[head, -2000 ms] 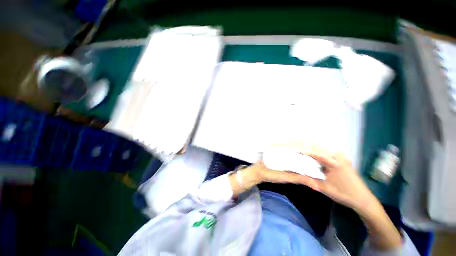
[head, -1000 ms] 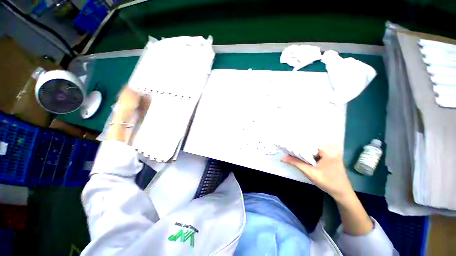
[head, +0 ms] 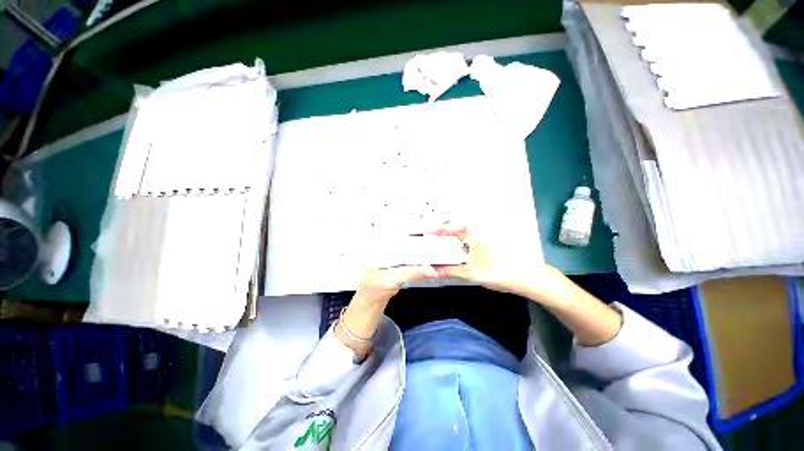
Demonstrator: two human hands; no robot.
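A bundle of narrow white strips (head: 429, 250) lies level between my two hands over the near edge of the white work board (head: 295, 238). My left hand (head: 388, 280) grips its near left side. My right hand (head: 485, 261) grips its right end. Small dark-edged marks of loose white pieces (head: 410, 181) show on the board, washed out by glare. The glue bottle (head: 577, 217) stands on the green bench right of the board, untouched.
A layered stack with white toothed strips (head: 207, 255) is at the left. Another stack with cardboard (head: 705, 167) is at the right. Crumpled tissue (head: 434, 72) lies at the far edge. A white fan (head: 55, 253) is far left, a blue crate (head: 754, 352) lower right.
My left hand has come back from the left stack and now holds the bundle together with my right hand. The view has turned toward the right, so the right stack shows more.
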